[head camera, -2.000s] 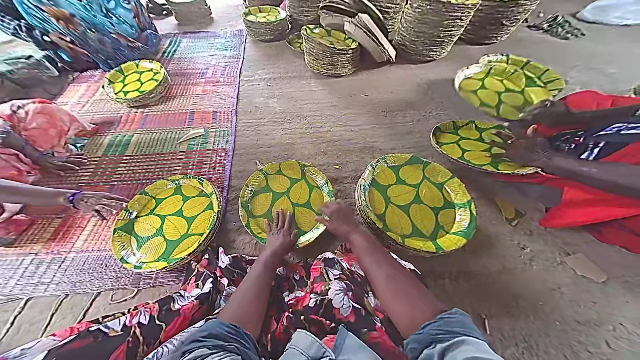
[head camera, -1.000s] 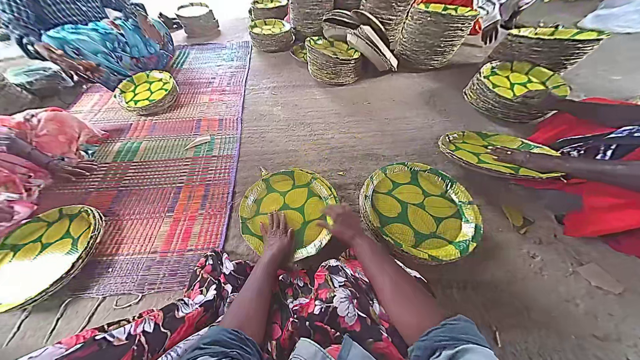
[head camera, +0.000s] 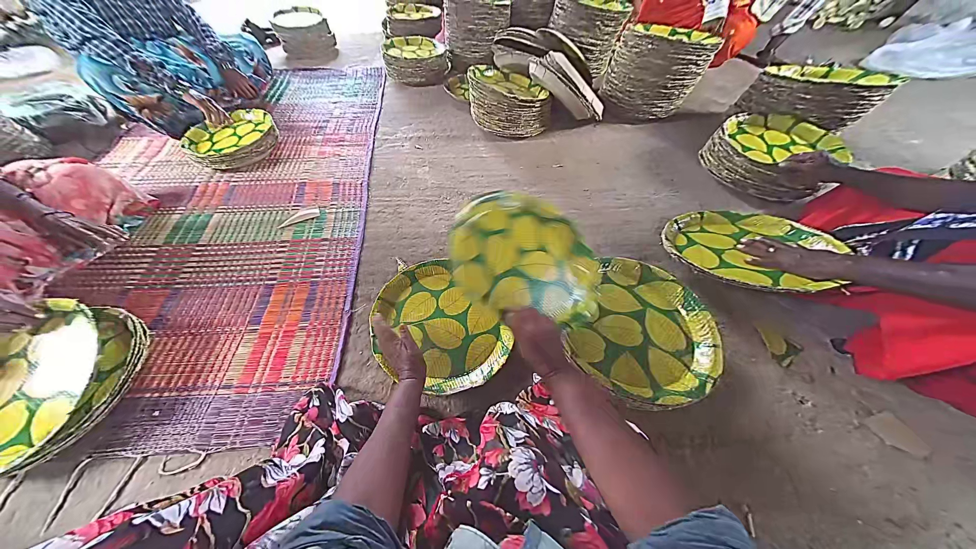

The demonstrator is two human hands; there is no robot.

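In front of me two round plates with a yellow leaf pattern on green lie side by side: a left plate (head camera: 446,335) and a right plate (head camera: 648,335), which seems to top a low stack. My right hand (head camera: 537,339) grips the lower edge of a third leaf-patterned plate (head camera: 518,259), blurred and tilted up above the gap between them. My left hand (head camera: 398,352) rests at the left plate's near left rim, fingers apart, holding nothing that shows.
A woven mat (head camera: 282,252) lies left, with a plate stack (head camera: 231,141) under a person's hands. At right another person's hand (head camera: 793,258) touches a plate (head camera: 717,248) beside a stack (head camera: 762,156). More stacks (head camera: 509,103) stand at the back.
My right hand has lifted a plate above the two on the ground. My left hand has moved from the left plate's surface to its edge. The far-left person's hands have reached the stack on the mat.
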